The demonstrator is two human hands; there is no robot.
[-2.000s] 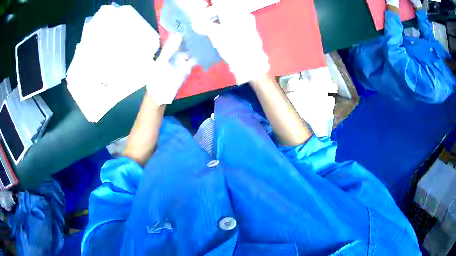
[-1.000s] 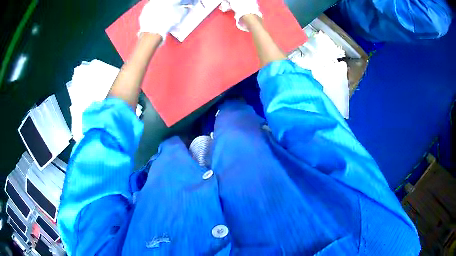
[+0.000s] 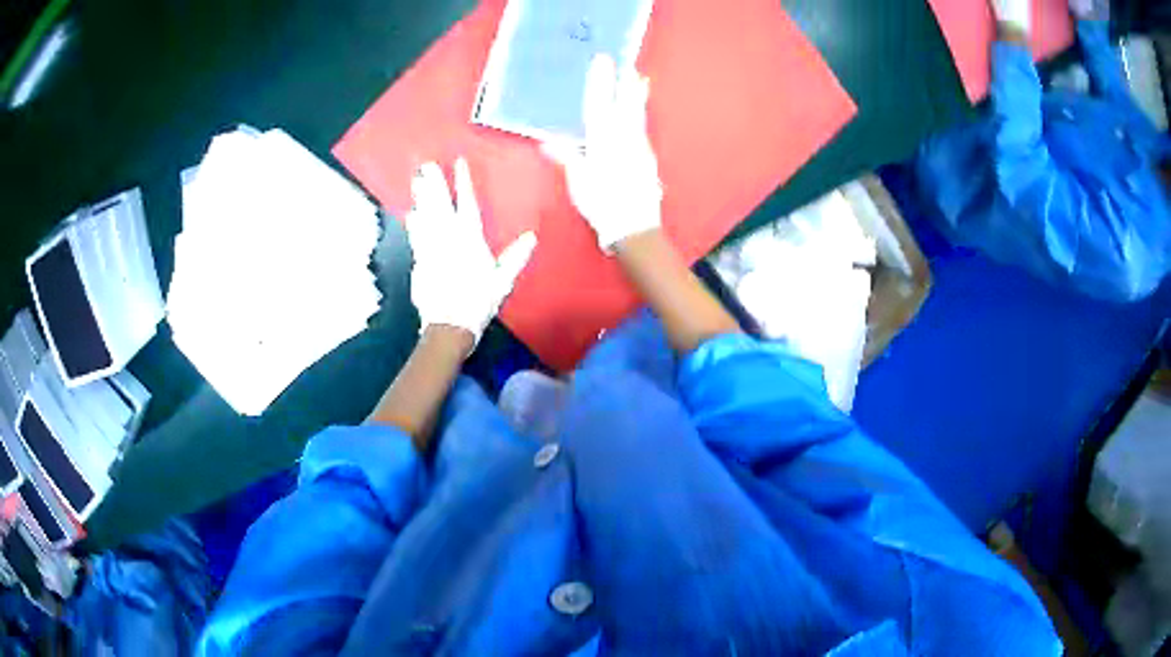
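Note:
A white box tray [image 3: 484, 103] with a greyish protective bag [image 3: 560, 64] on top lies at the far part of the red-orange work mat [image 3: 732, 109], cut off by the top edge of the view. My right hand [image 3: 613, 154], in a white glove, lies over the near right part of the bag, fingers pointing away; it is not closed around it. My left hand [image 3: 460, 257], in a white glove, is over the left part of the mat with fingers spread, empty, nearer to me than the box tray.
A fanned stack of white bags [image 3: 270, 270] lies left of the mat. Stacked boxes with dark faces [image 3: 71, 308] stand at the far left on the dark green bench [image 3: 308, 64]. A scrap carton [image 3: 899, 276] with crumpled white material is below at right. A coworker in blue [image 3: 1053, 180] is at upper right.
My left hand has come off the box and moved nearer to me. My right hand now lies on the bag. The box now shows a greyish bag on top. The view has shifted.

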